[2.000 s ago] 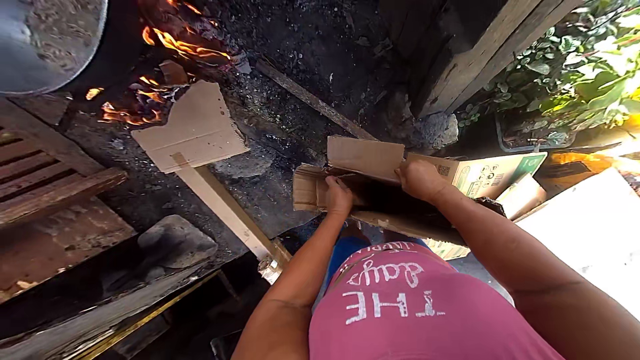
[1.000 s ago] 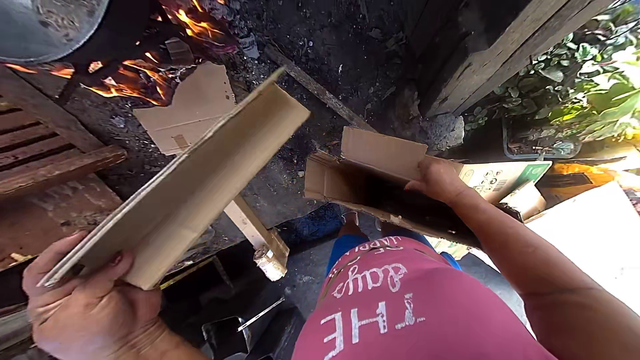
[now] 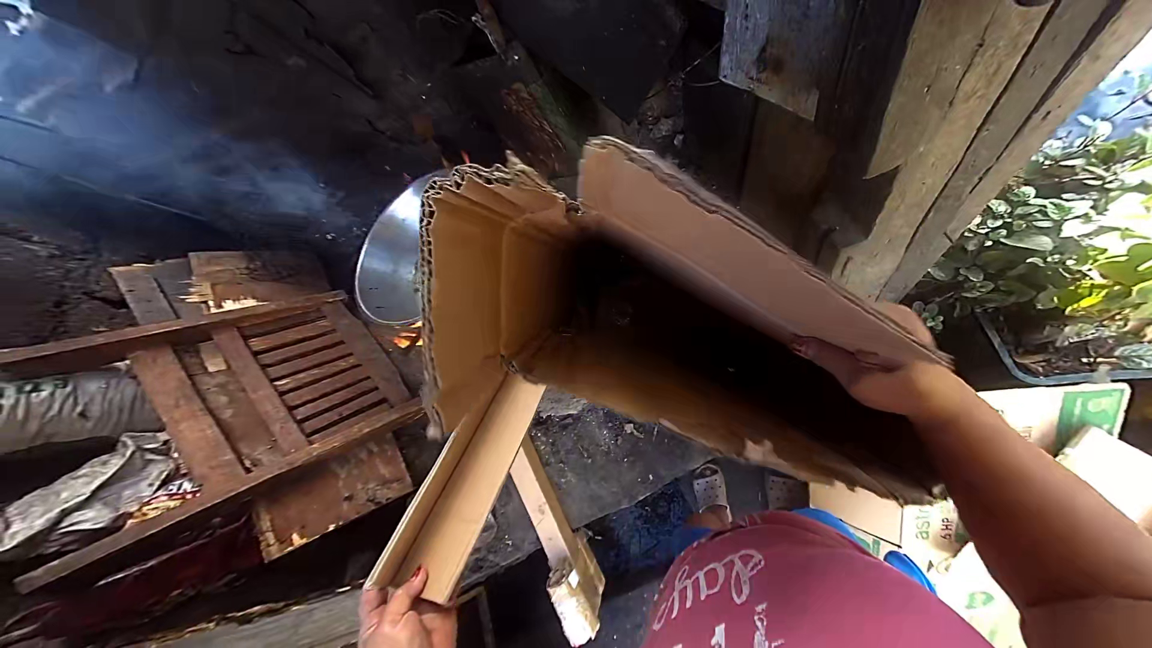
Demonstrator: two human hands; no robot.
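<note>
My left hand [image 3: 409, 616], at the bottom, grips the lower end of a long folded cardboard strip [image 3: 468, 486]. The strip's upper end lies against or behind a large open cardboard box [image 3: 738, 270] with torn, ragged edges. My right hand [image 3: 873, 369] holds the box by its upper right flap. The inside of the box is dark. Behind its left side, a round metal pot or pan [image 3: 391, 261] is partly hidden, with a little flame [image 3: 407, 339] just below it.
A slatted wooden panel [image 3: 297, 378] lies at the left beside crumpled sacking [image 3: 90, 486]. A wooden plank [image 3: 549, 513] with a whitish block at its end extends below the box. Wooden posts [image 3: 954, 144], a planter [image 3: 1062, 360] and more cardboard [image 3: 1098, 414] stand at the right. Smoke drifts upper left.
The box has been raised from beside my legs in my right hand. My left hand, on the box's edge two seconds ago, took hold of the strip and has lowered it. The view has swung considerably.
</note>
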